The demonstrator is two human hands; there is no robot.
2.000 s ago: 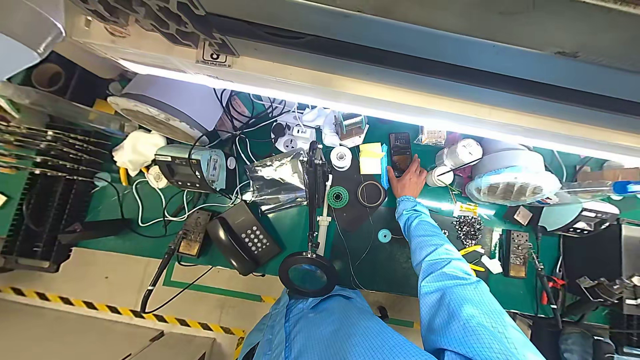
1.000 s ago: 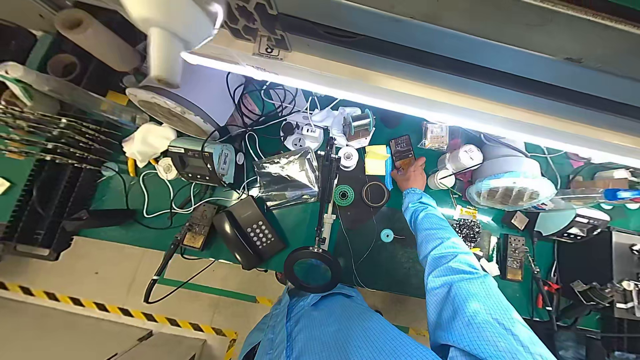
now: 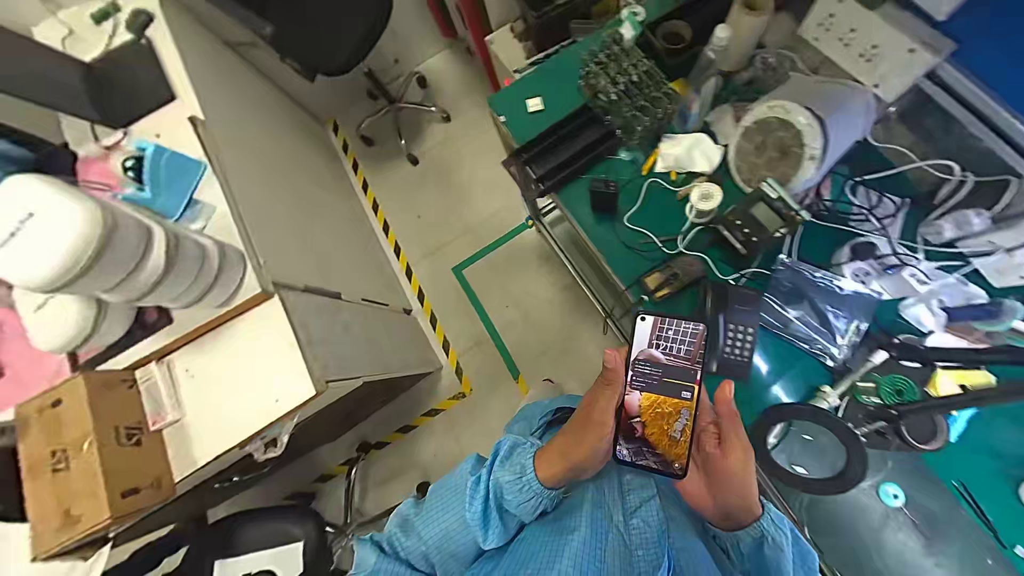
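Observation:
A smartphone (image 3: 660,394) with its screen lit is held upright between both hands in front of my body. My left hand (image 3: 588,428) grips its left edge, with the thumb along the side. My right hand (image 3: 724,460) is at its right lower edge, the thumb raised and the other fingers partly hidden behind it. Just beyond the phone, on the green bench mat, lies a black desk telephone (image 3: 732,330). A round magnifier (image 3: 810,448) with a black rim is right of my right hand.
A silvery bag (image 3: 818,310), white cables, a solder-type spool (image 3: 704,202) and circuit boards (image 3: 628,88) lie on the bench. At left, a cardboard box (image 3: 94,460) and white containers (image 3: 112,248) stand on a counter. An office chair (image 3: 400,108) is on the floor beyond.
One hand was reaching to a dark handheld device on the bench; now both hands hold a lit smartphone close to my body. The view has swung far to the left.

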